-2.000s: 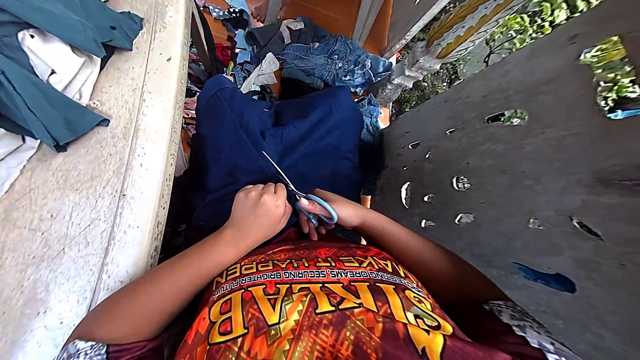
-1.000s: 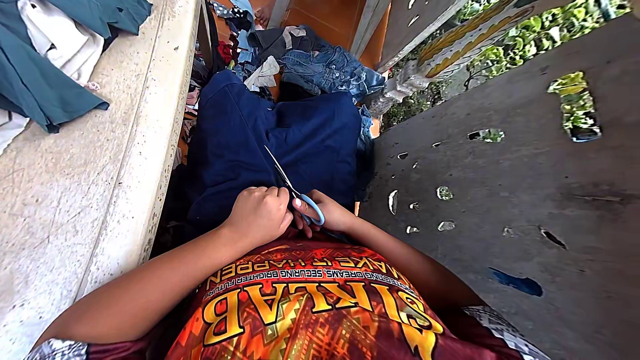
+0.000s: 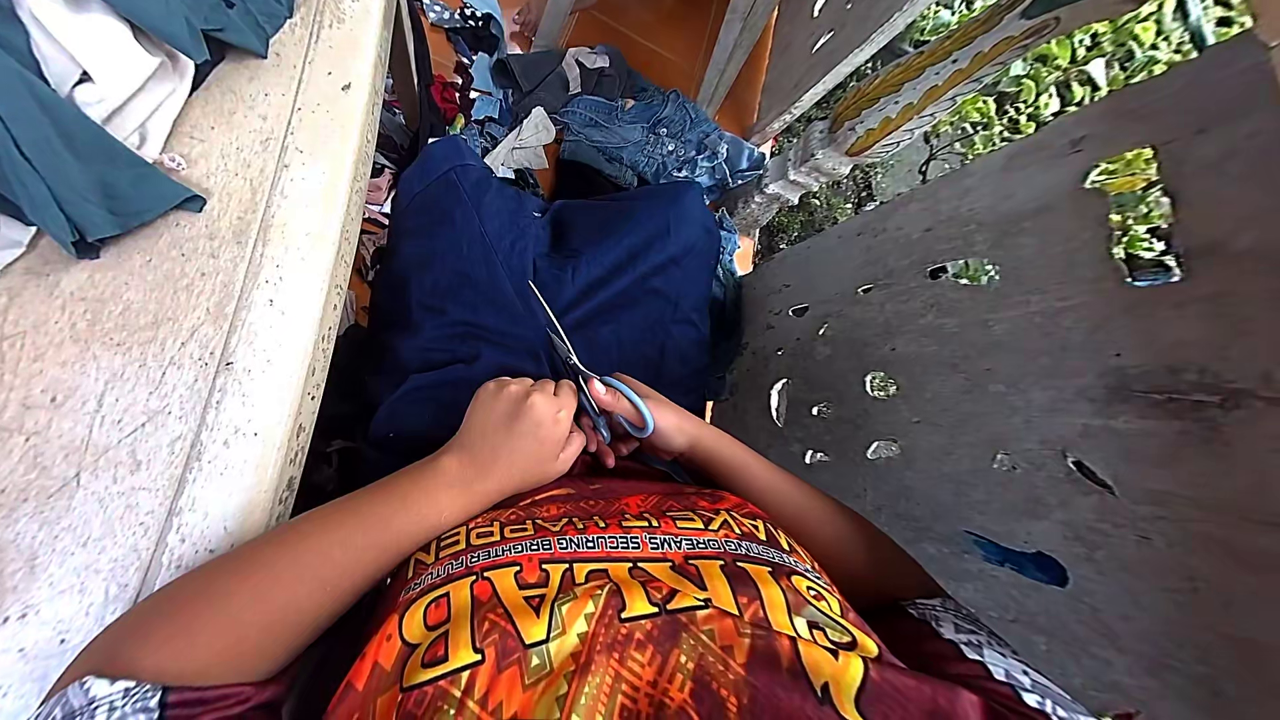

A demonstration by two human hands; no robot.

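Note:
Dark blue cloth (image 3: 620, 270) lies spread over my lap and reaches up toward a heap of garments. My right hand (image 3: 640, 420) grips blue-handled scissors (image 3: 630, 408), thumb through a loop, their blades parted and pointing up and left across the cloth. Close beside the scissors, my left hand (image 3: 525, 430) is closed in a fist at the near edge of the dark blue cloth and seems to pinch it, though the fingertips are hidden. The two hands nearly meet just above my printed shirt.
At left runs a pale, worn ledge (image 3: 270, 230) with dark green cloth (image 3: 80, 150) and white cloth (image 3: 125, 75) on it. Denim garments (image 3: 650, 135) and mixed scraps lie beyond my lap. A grey panel with holes (image 3: 960, 330) stands at right. A bare foot (image 3: 530, 18) shows at the top.
The scissors' blades look more widely parted than a second ago. Both hands stay in about the same place on the cloth.

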